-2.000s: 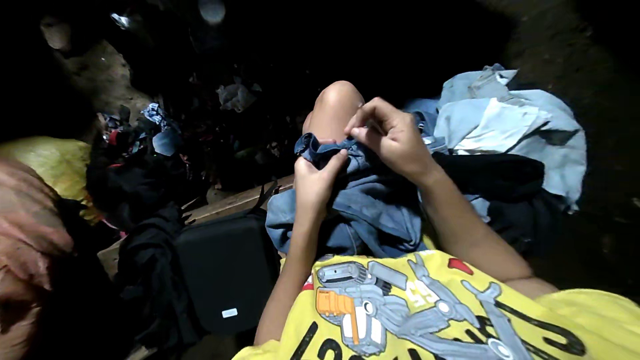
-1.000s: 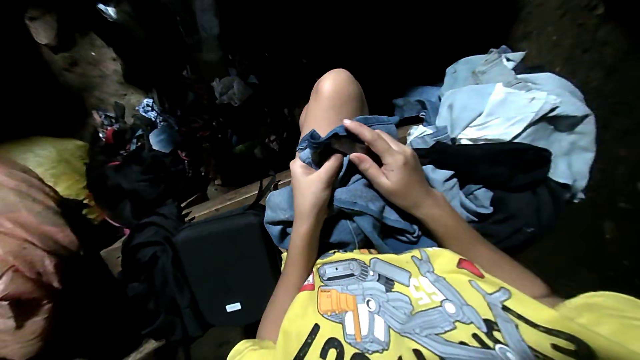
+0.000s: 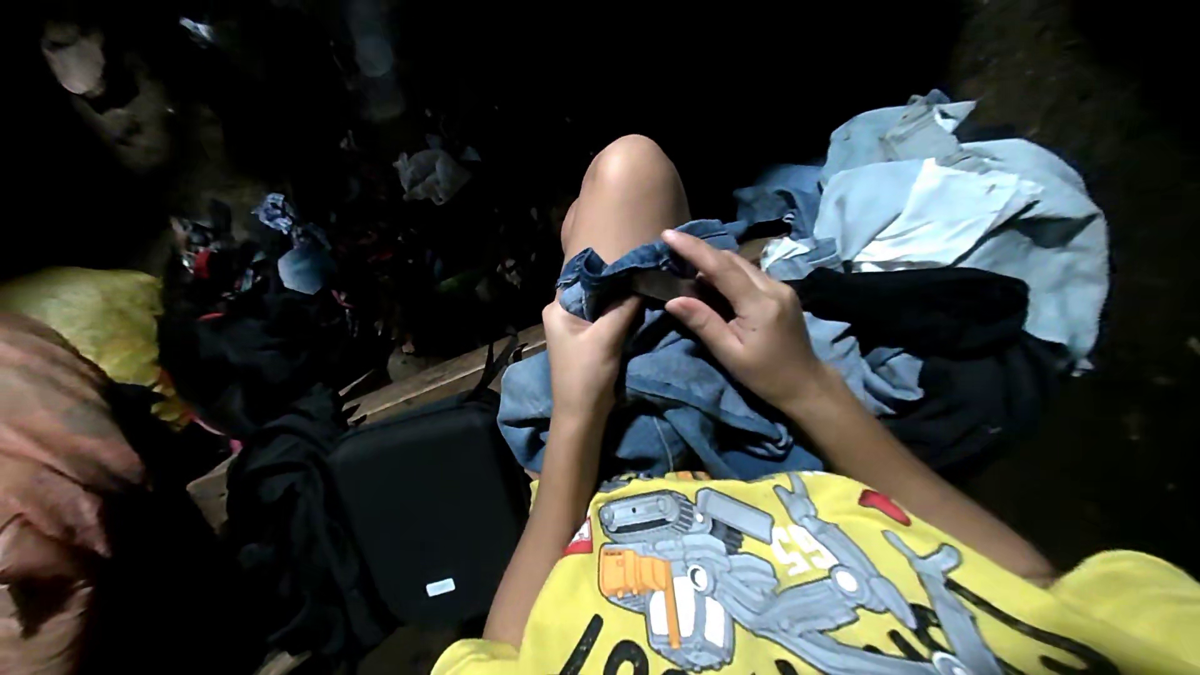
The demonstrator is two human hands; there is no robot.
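A blue denim garment [image 3: 694, 384] lies bunched over my lap. My left hand [image 3: 589, 347] is closed on its gathered upper edge, below my bare knee. My right hand [image 3: 750, 319] is at the other side of that edge, thumb and index finger apart, the index fingertip against the denim band. Between the hands a dark strip or opening shows at the edge; I cannot tell which. Whether the right fingers grip any cloth is not clear.
Light blue denim [image 3: 937, 206] and black cloth [image 3: 919, 300] are piled at the right. A black case [image 3: 427, 506] stands at the lower left by a wooden plank [image 3: 441, 380]. Yellow [image 3: 89, 314] and salmon-coloured [image 3: 47, 469] material lies at the far left.
Two seconds ago my right fingers were pinched together above the denim edge; now they are spread beside it. My left hand keeps its hold.
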